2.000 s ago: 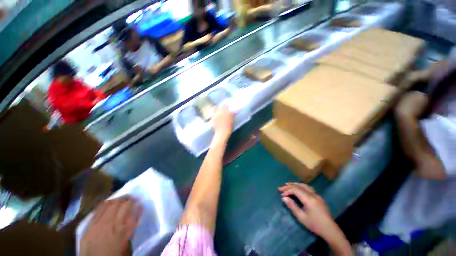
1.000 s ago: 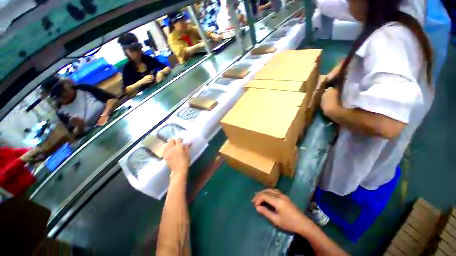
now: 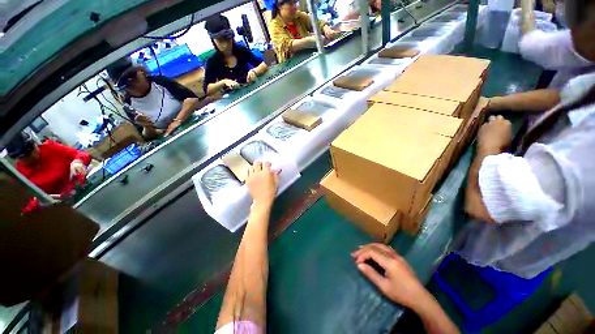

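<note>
My left hand lies over the near side of the nearest white foam tray, its fingers hooked over the rim by the end of a small brown accessory box. Grey bagged units under shiny film sit on either side of that box. The palm hides part of the tray wall. My right hand rests at the bench edge, loosely curled, thumb apart, holding nothing.
Brown boxes are stacked on the green bench. More filled trays run along the conveyor. A person in white sits at right; several people work across the line. Dark cardboard stands at left.
The view has shifted. The other person's hand and the white piece at lower left two seconds ago are out of view. My left hand stays at the same tray; my right hand still rests.
</note>
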